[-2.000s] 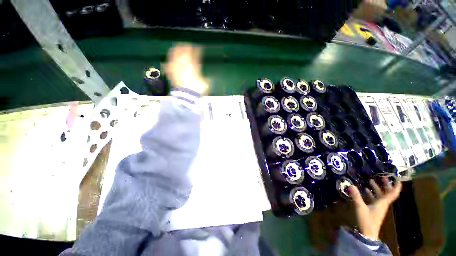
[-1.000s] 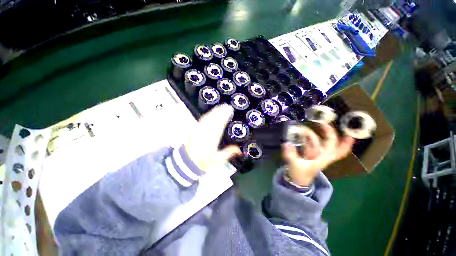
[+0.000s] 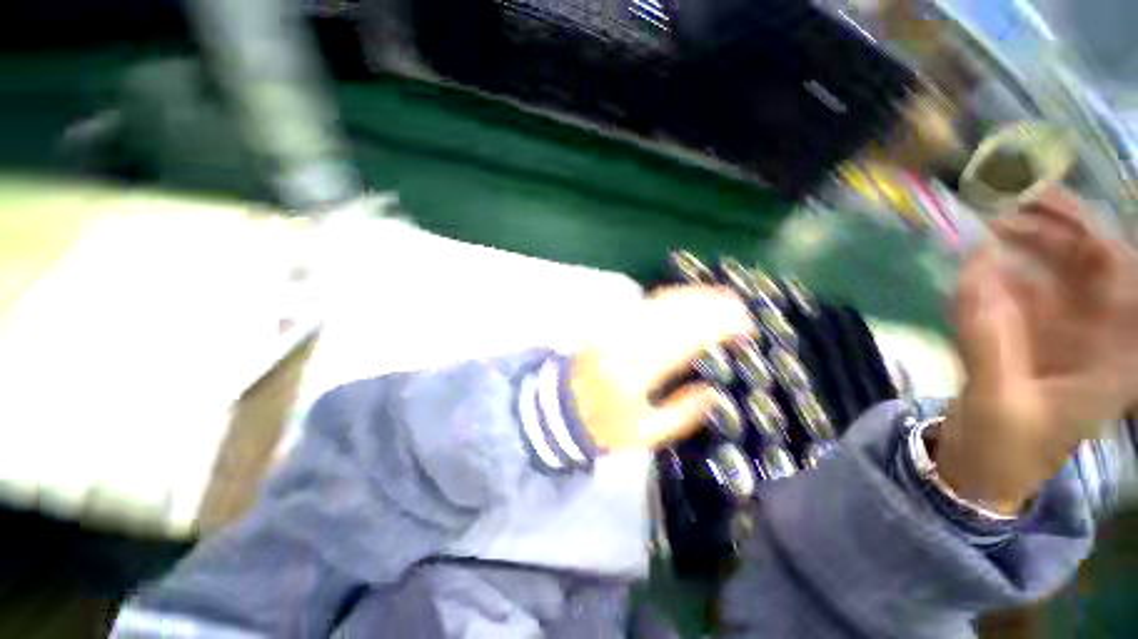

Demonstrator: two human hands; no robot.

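Note:
The black blister tray (image 3: 852, 350) holds upright black cylindrical units (image 3: 764, 412) with pale ring tops, in slanting rows; all are blurred. My left hand (image 3: 655, 368) reaches over the tray's left part, fingers and thumb apart around the units; whether it grips one cannot be told. My right hand (image 3: 1048, 337) is raised at the right, close to the camera, with a pale ring (image 3: 1017, 165) at its fingertips. Whether it holds more rings is hidden by blur. My right sleeve covers the tray's lower right part.
A white work sheet (image 3: 462, 293) lies left of the tray. The green belt (image 3: 537, 187) runs behind, with black stacked trays (image 3: 549, 56) beyond. A blurred white post (image 3: 281, 106) stands at upper left. A brown board part (image 3: 256, 431) shows at left.
The view has swung to the right-hand tray from another angle, so the tray appears lower and further right. My right hand has risen with a ring; my left hand stays at the tray's units.

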